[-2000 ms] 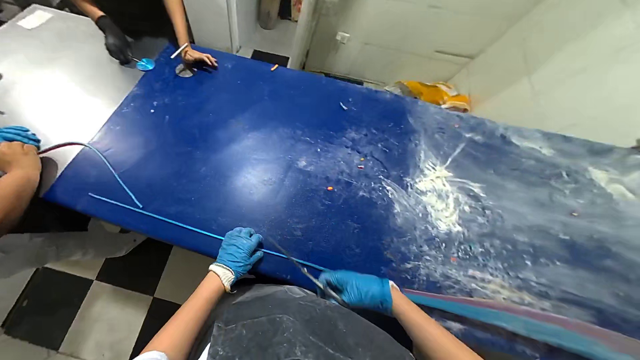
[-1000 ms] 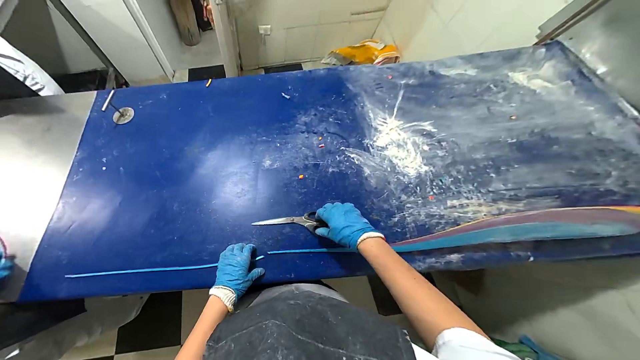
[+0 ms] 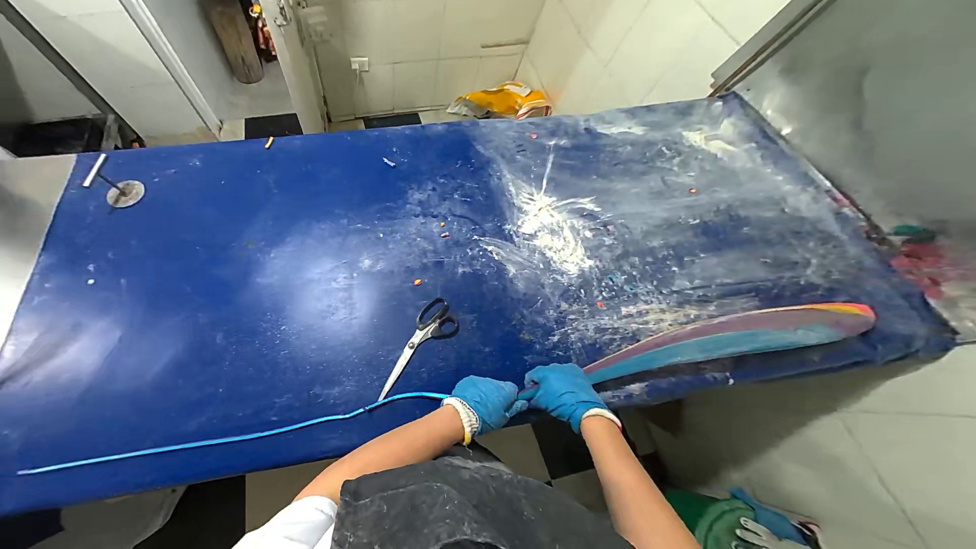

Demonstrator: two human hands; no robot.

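Both hands wear blue gloves at the table's near edge. My left hand (image 3: 485, 402) is closed on a soft, rope-like strand, from which a thin blue strand (image 3: 229, 440) runs left along the blue tabletop. Just to its right, my right hand (image 3: 563, 393) grips the narrow end of a thick tapering roll (image 3: 724, 339), striped blue, purple and orange, that lies toward the right. Between the hands a short dark blue piece of the strand shows. Scissors with black handles (image 3: 418, 341) lie on the table beyond my left hand, touched by neither hand.
The long blue-covered table (image 3: 252, 290) has white powder smears and small orange bits on it. A round metal disc with a T-handle (image 3: 125, 194) rests at the far left. A yellow bag (image 3: 503, 101) is on the floor behind. A grey metal panel (image 3: 900, 114) borders the right end.
The scissors, under my right hand one second ago, now lie free on the table. Both hands have come close together near the roll's narrow end. The other people's hands are out of view.
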